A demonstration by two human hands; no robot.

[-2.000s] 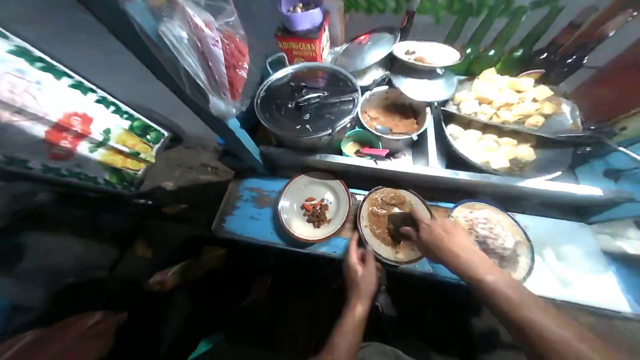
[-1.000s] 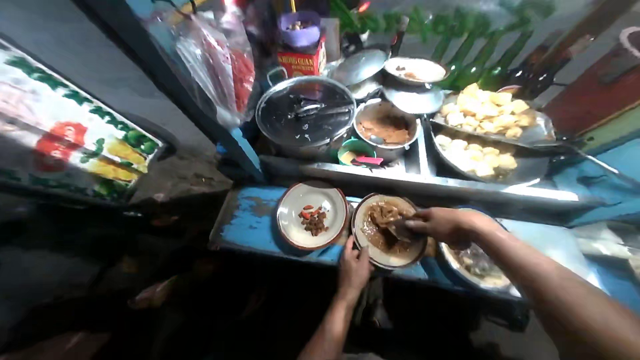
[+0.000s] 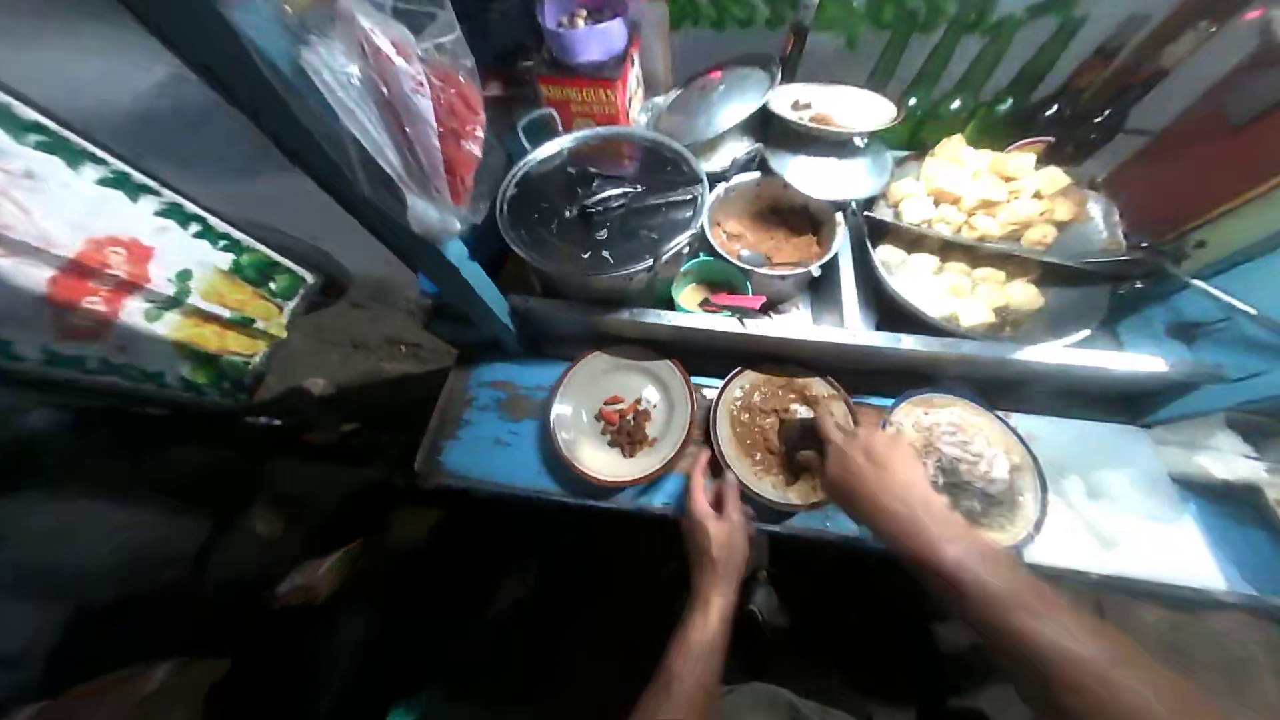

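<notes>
My right hand grips a dark pestle-like tool, its end in the brown sauce on the middle plate. At that plate's lower left edge is my left hand, fingers apart; whether it touches the rim is unclear. On the left lies a cream plate with a brown rim, bearing red chilli pieces and dark brown bits. To the right, a blue-rimmed plate carries pale shreds and something dark, partly behind my right forearm.
Behind the blue wooden counter stand a lidded pot, a pot of brown sauce, a green cup and a wok with fried pieces, more on a tray above. A plastic bag hangs at left.
My right hand has shifted about over the middle plate with the dark tool, and the sauce has been spread around. My left hand stays near the plate's lower left edge.
</notes>
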